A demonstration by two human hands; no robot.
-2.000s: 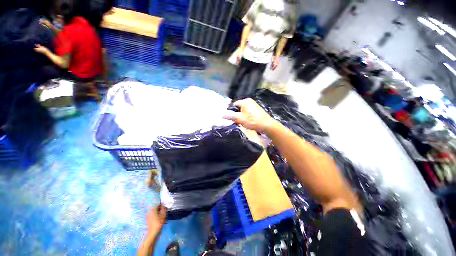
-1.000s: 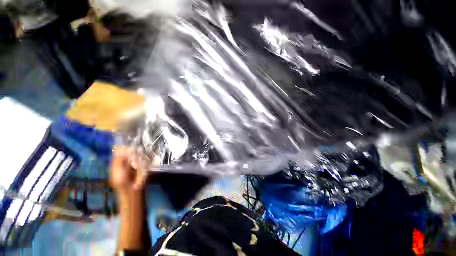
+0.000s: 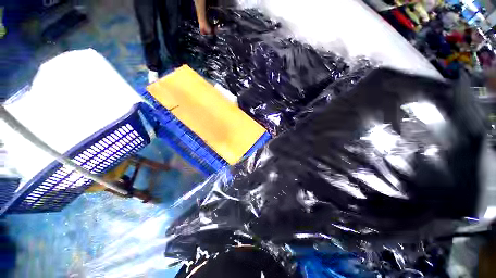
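Note:
A bagged dark coat (image 3: 375, 163), black and shiny under clear film, stretches across the right and middle of the picture close to me. Its narrower end lies at the lower middle, in front of my body. Loose clear film (image 3: 130, 244) spreads from that end over the lower left, with blue floor showing through. Neither my left hand nor my right hand can be made out. A blurred brown patch at the lower right edge is too unclear to name.
A blue crate (image 3: 185, 142) bears a tan cardboard sheet (image 3: 209, 117). A basket (image 3: 90, 163) with white glaring film stands on a brown stool (image 3: 136, 182); a pale pole (image 3: 60, 157) crosses it. Behind are heaped bagged coats (image 3: 283, 65), a white surface (image 3: 348, 27) and a person's legs (image 3: 157, 32).
The view has swung, bringing the basket and crate back clearly. The glossy bag now lies lower and to the right. My left hand, seen at its edge a second ago, has left the picture.

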